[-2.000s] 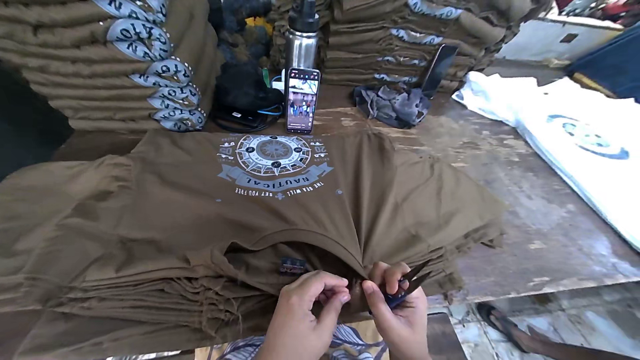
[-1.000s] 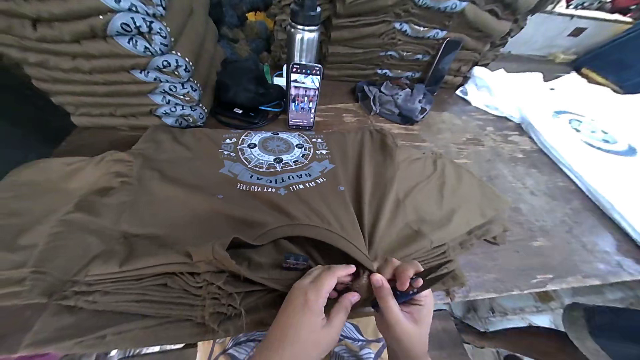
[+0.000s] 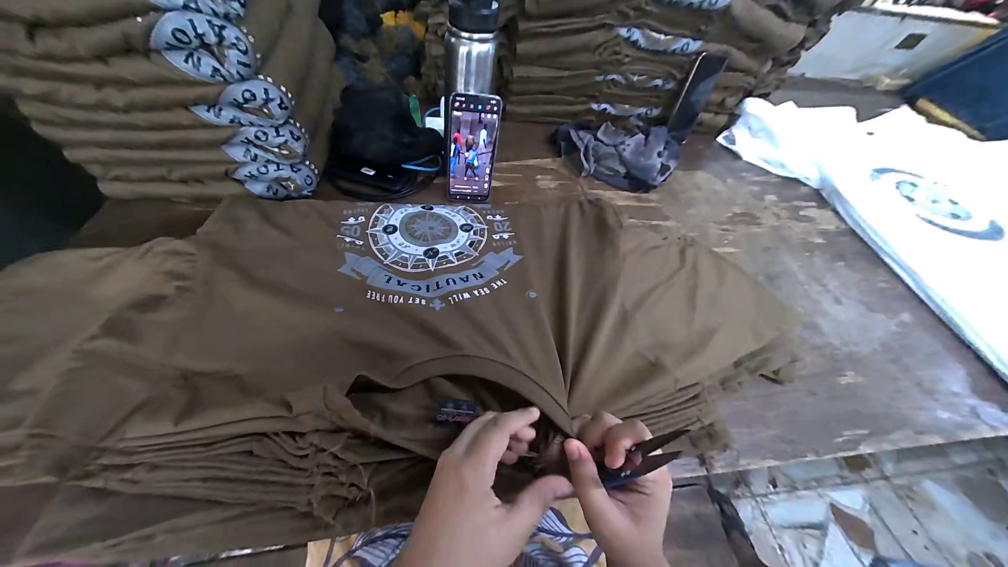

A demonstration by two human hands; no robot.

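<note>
Brown printed T-shirts point(image 3: 260, 315) lie in a layered pile, the top one with its neckline toward me. My right hand point(image 3: 622, 488) pinches the shirt's collar seam between thumb and fingers and also holds small thread snips point(image 3: 650, 463), their blades pointing right and apart. Beside it, at the neck opening, my left hand point(image 3: 492, 480) has its thumb and fingers curled near loose threads; whether it grips a thread or cloth cannot be told. A dark neck label point(image 3: 458, 411) shows inside the collar.
Folded brown shirts point(image 3: 102, 102) are stacked at the back left, more point(image 3: 583, 71) behind. A phone point(image 3: 472, 150) leans on a steel bottle point(image 3: 470, 63). A grey cloth point(image 3: 618, 153) props another phone point(image 3: 697, 94). White printed shirts point(image 3: 906, 189) lie right on the wooden table point(image 3: 835, 331).
My left hand's fingers have shifted at the neck opening, its thumb and forefinger now farther apart. My right hand stays at the collar with the snips. The foot and leg seen earlier at lower right are out of view.
</note>
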